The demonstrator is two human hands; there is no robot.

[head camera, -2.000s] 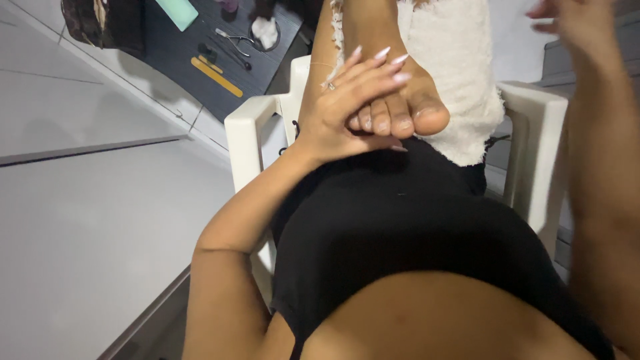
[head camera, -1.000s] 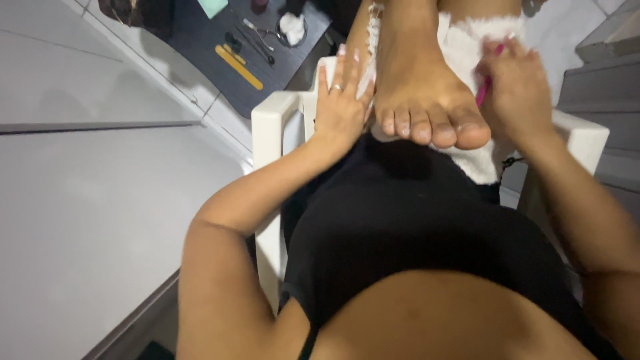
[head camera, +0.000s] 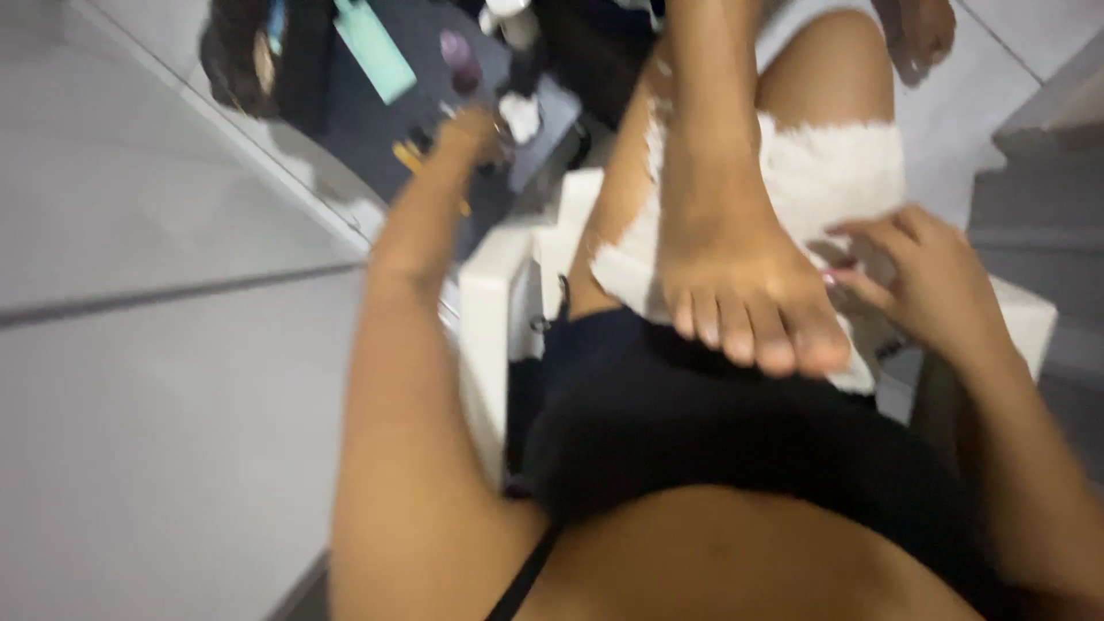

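Observation:
Another person's bare foot rests toes toward me over a white cloth on my lap. My left hand reaches out to the dark tray at the upper left, blurred, beside a white cotton ball and a yellow nail file; whether it holds anything cannot be told. Just right of the foot is my right hand, fingers bent above the cloth, near the big toe. Something pink shows at its thumb and may be a nail or part of a tool.
A mint-green flat item and a small purple bottle are on the dark tray. A black bag stands beside them. White plastic chair arms flank my lap. Another bare foot is at the upper right.
My left hand has moved from beside the foot to the tray at the upper left. The pink thing seen in my right hand a second ago is now mostly out of sight.

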